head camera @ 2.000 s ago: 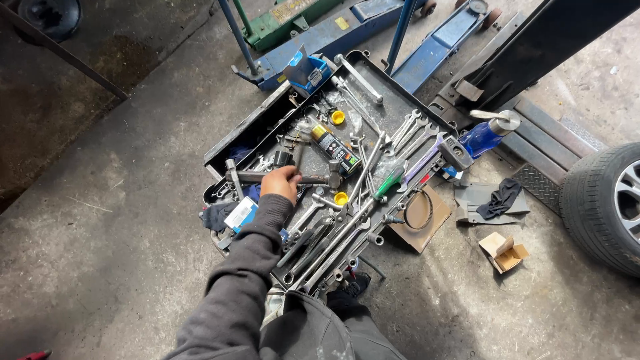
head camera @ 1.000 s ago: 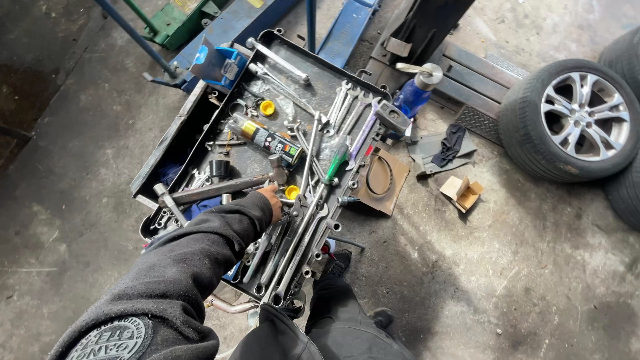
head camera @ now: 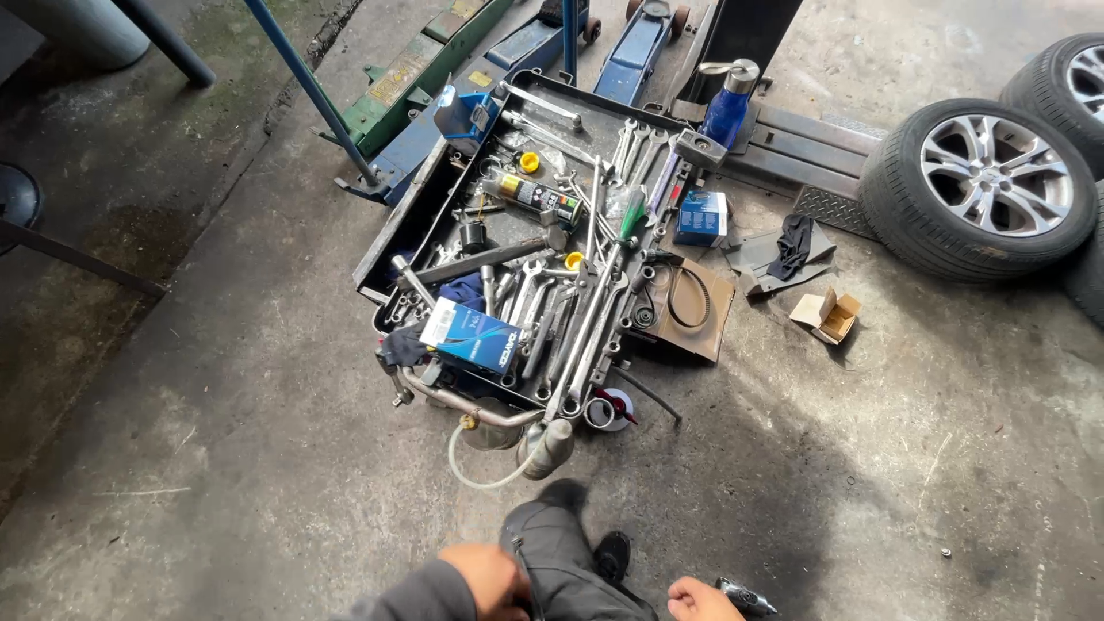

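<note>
My left hand [head camera: 490, 580] is low in the view, against the dark trousers, with its fingers partly hidden. My right hand [head camera: 703, 599] shows at the bottom edge, fingers curled; a silver and black metal tool [head camera: 746, 598] lies right beside it, and whether I grip it is unclear. Ahead stands an open tool tray [head camera: 595, 86] full of combination wrenches [head camera: 638, 147], a hammer [head camera: 492, 259], a spray can [head camera: 535, 197], a green-handled screwdriver [head camera: 634, 216] and yellow caps [head camera: 529, 162]. A blue Dayco box [head camera: 470, 335] rests on the tray's near left part.
Right of the tray are a blue bottle [head camera: 729, 108], a blue-white box [head camera: 701, 217], a belt on cardboard [head camera: 690, 297] and a small opened carton [head camera: 826, 317]. Wheels [head camera: 983, 185] stand far right. Floor jacks [head camera: 634, 52] lie behind; a hose [head camera: 483, 483] loops below the tray.
My left hand has left the hammer area in the tray and come back down to my body. My right hand has come into view. The view has shifted.
</note>
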